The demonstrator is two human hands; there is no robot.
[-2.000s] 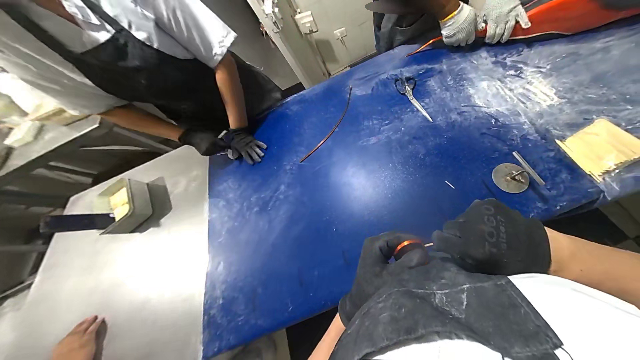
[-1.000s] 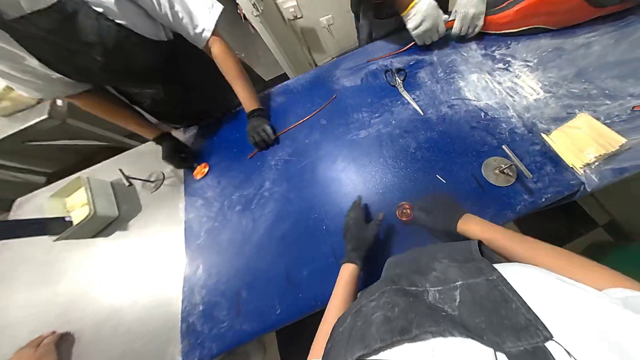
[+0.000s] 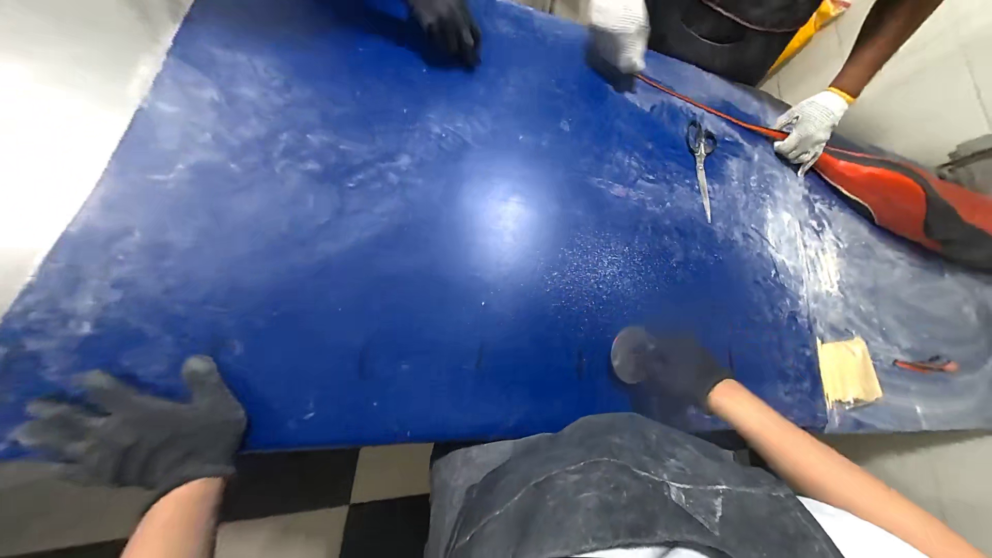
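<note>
My left hand (image 3: 143,426), in a dark glove, has its fingers spread over the near left edge of the blue table (image 3: 349,256) and holds nothing. My right hand (image 3: 682,368), also dark-gloved and blurred by motion, is at a round metal disc (image 3: 632,355) on the near part of the table. The disc looks grey and flat, with part of it behind my fingers. Whether the fingers are closed on it is hard to see.
Scissors (image 3: 701,167) lie at the back. A bundle of thin wooden sticks (image 3: 849,372) and a small red-and-black tool (image 3: 926,365) lie right. A person's white-gloved hands (image 3: 810,128) hold a thin red strand from a large red-and-black mass (image 3: 891,194). Another person's black-gloved hand (image 3: 449,31) is at the back.
My left hand has moved far left. My right hand is now at the metal disc, which lay near the sticks before. The co-worker's white gloves have moved apart along the red strand. The view has shifted.
</note>
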